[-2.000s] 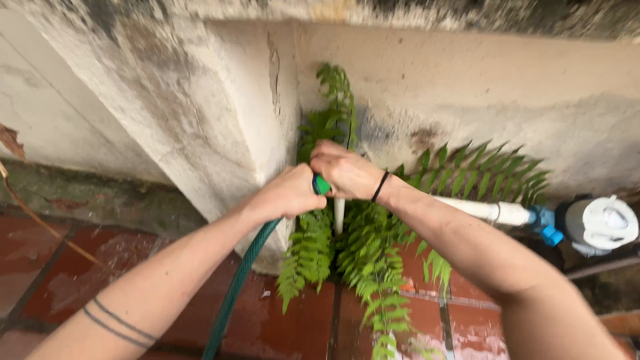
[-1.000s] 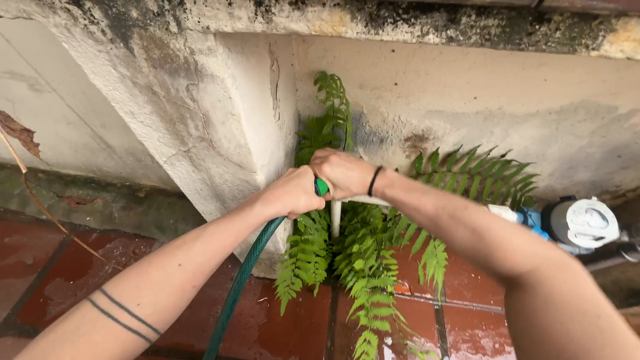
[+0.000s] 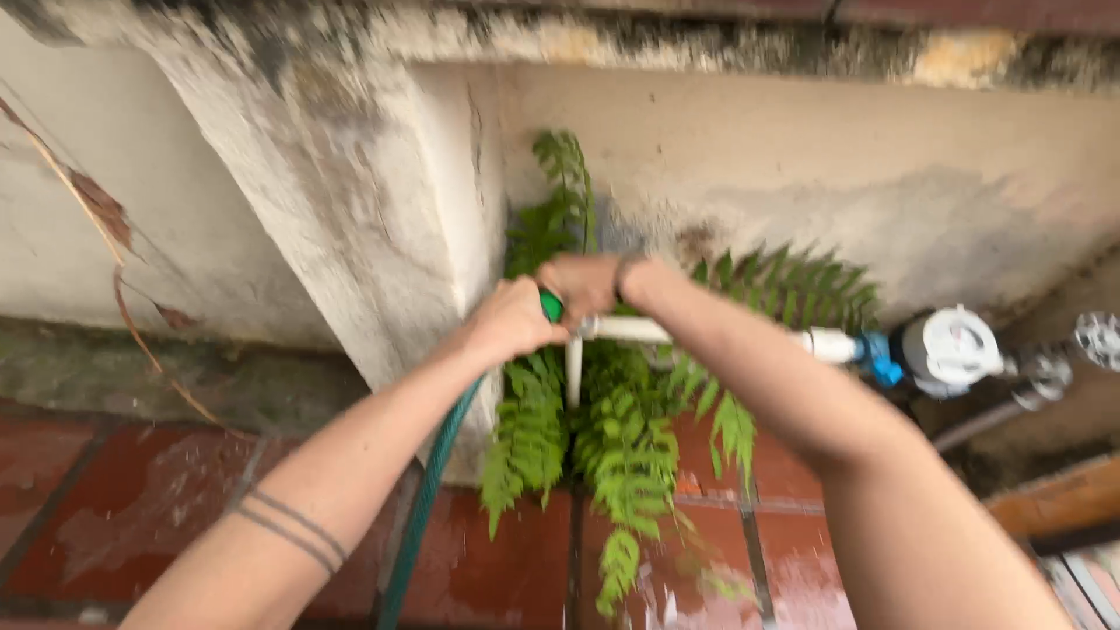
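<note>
A green garden hose (image 3: 430,503) rises from the tiled floor to my left hand (image 3: 516,322), which is closed around its upper end. A bright green round fitting (image 3: 550,304) shows between my two hands. My right hand (image 3: 582,287) is closed at the far side of that fitting, with a dark band at the wrist; what its fingers grip is hidden. Just below the hands a white plastic pipe (image 3: 630,329) runs right, and another white pipe (image 3: 574,372) goes down among the fern fronds (image 3: 626,437).
The pipe leads to a blue valve (image 3: 879,357) and a water meter with a white lid (image 3: 958,346). A plaster pillar (image 3: 350,201) stands left of my hands. A ledge (image 3: 700,52) crosses above. A dry stem (image 3: 118,280) hangs at the left over wet red tiles (image 3: 166,499).
My right wrist has risen and bent more over the fitting, and the right forearm slopes more steeply. The left hand keeps its hold on the hose.
</note>
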